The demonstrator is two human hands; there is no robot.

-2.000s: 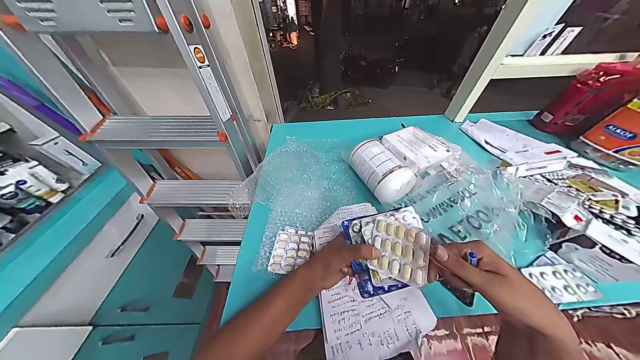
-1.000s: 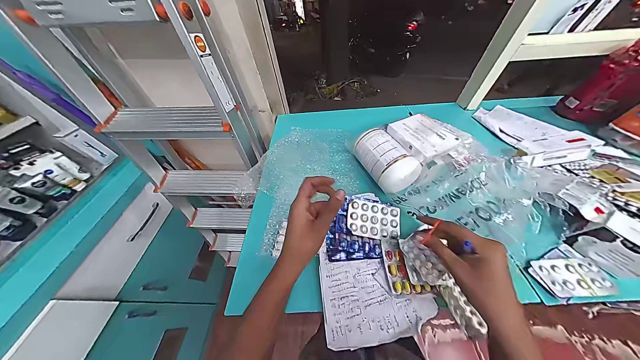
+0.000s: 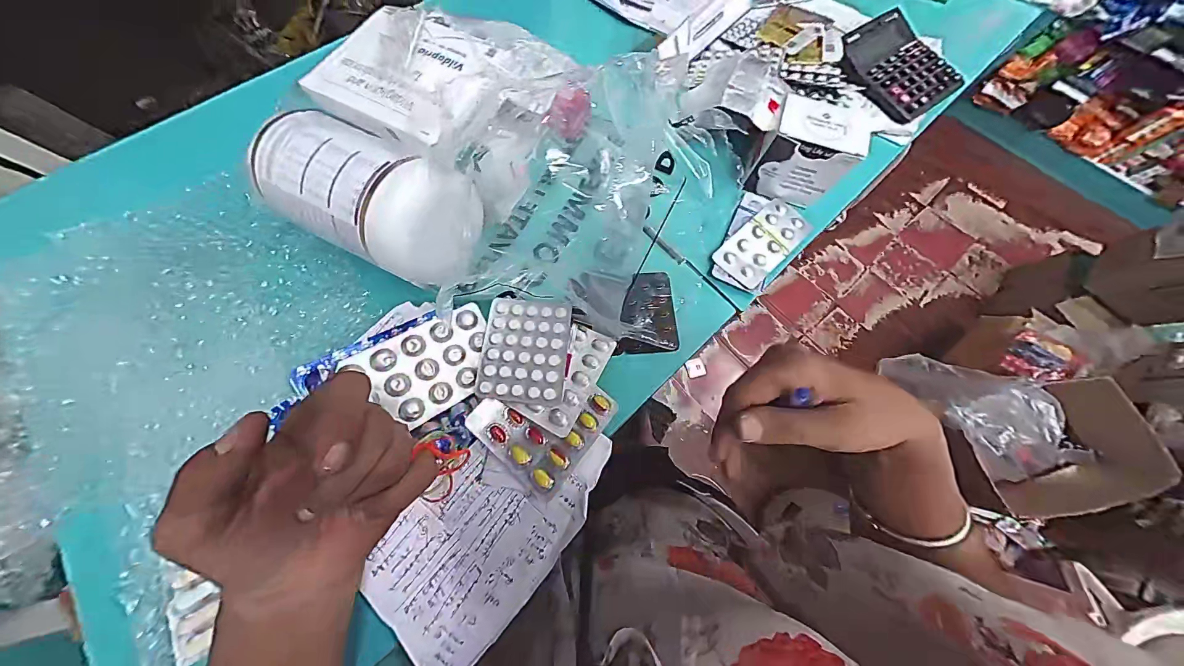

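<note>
My left hand (image 3: 301, 476) is half curled beside the stacked blister packs, with red and orange rubber bands (image 3: 444, 462) at its fingertips. Beside it lie a silver blister pack of round tablets (image 3: 421, 365), a pack of small white tablets (image 3: 524, 351) and a pack of red and yellow capsules (image 3: 541, 444). Under them is a handwritten paper sheet (image 3: 472, 564). Off the table's front edge, my right hand (image 3: 814, 416) is closed around a blue pen (image 3: 801, 398), of which only the end shows. A dark blister pack (image 3: 650, 313) lies near the table edge.
A white bottle (image 3: 361, 199), a white medicine box (image 3: 398, 69) and a clear printed plastic bag (image 3: 573, 203) stand behind the packs. Bubble wrap (image 3: 185, 314) spreads at left. A calculator (image 3: 899, 65) and more blister packs (image 3: 760, 242) lie farther right. An open cardboard box (image 3: 1091, 444) is at lower right.
My right hand has left the blister packs and moved right, off the table. The pack of small white tablets now lies on the pile. The view has swung right.
</note>
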